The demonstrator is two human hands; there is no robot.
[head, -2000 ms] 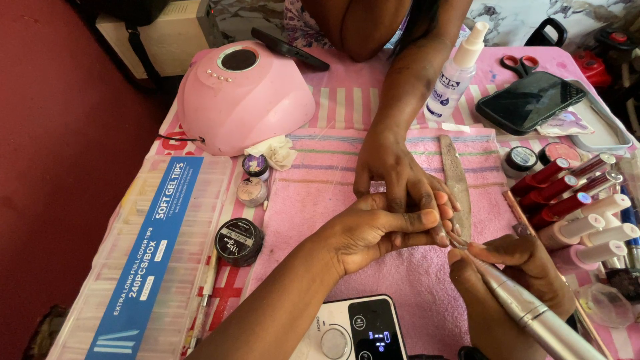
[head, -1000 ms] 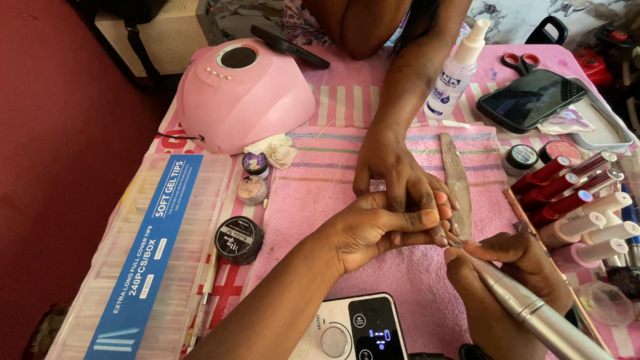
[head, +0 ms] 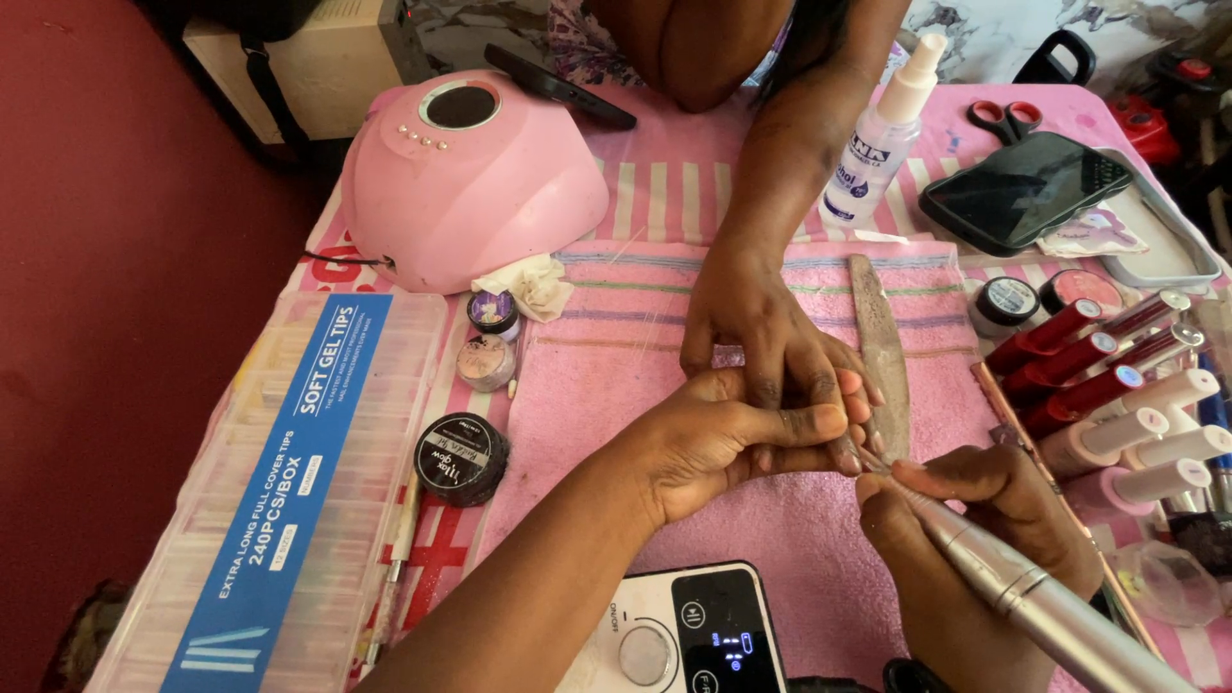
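My left hand (head: 722, 433) is closed around a finger of another person's hand (head: 770, 337), which lies palm down over the pink towel (head: 597, 404). In my right hand (head: 982, 539) is a silver electric nail drill handpiece (head: 1011, 587), held like a pen; its tip is at the fingertip of the held finger, and whether it touches the nail cannot be told. A worn nail file (head: 878, 337) lies on the towel behind the hands. The drill's control unit (head: 674, 635), with a dial and lit display, sits at the bottom edge, partly behind my left forearm.
A pink nail lamp (head: 472, 183), a box of gel tips (head: 260, 500) and a black jar (head: 462, 458) stand at the left. At the right are a spray bottle (head: 871, 144), a phone (head: 1025, 188), scissors (head: 1006, 120), small jars and a holder of several polish bottles (head: 1068, 385).
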